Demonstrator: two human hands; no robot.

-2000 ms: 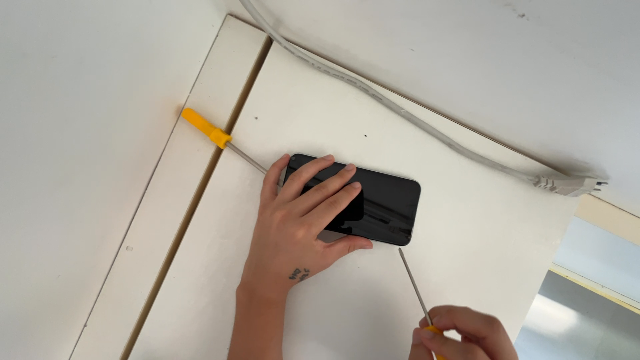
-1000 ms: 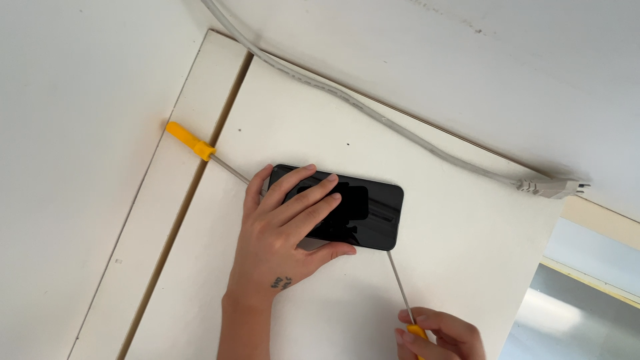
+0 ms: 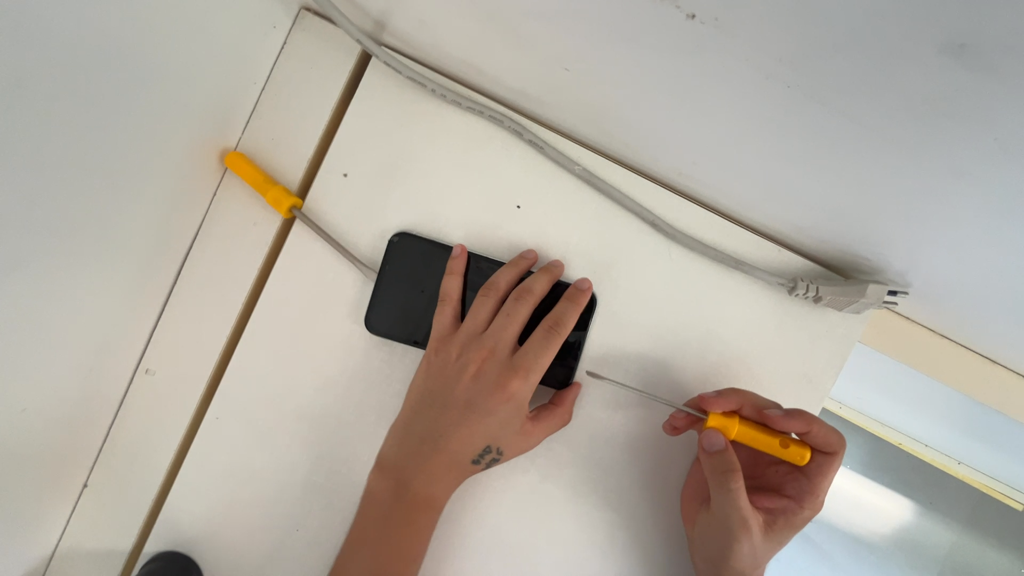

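Observation:
A black smartphone [image 3: 412,288] lies flat on the white board, its glossy dark face up. My left hand [image 3: 488,360] rests on it with spread fingers across its right part, the thumb by the lower right corner. In my right hand [image 3: 752,464] is a flat-blade screwdriver [image 3: 760,438] with a yellow handle, held between thumb and fingers. Its tip is just right of the phone's lower right corner, apart from it. A second yellow-handled screwdriver [image 3: 264,184] lies at the upper left, its shaft reaching the phone's left edge; its tip is hidden.
A grey power cable [image 3: 560,156] runs along the board's far edge to a two-pin plug [image 3: 848,294] at the right. A groove [image 3: 232,348] crosses the white board [image 3: 304,448] on the left. A dark round object [image 3: 170,564] shows at the bottom left.
My left hand has shifted from the phone's left part to its right part. The screwdriver in my right hand has swung from steep to nearly level, its tip now beside the phone's corner.

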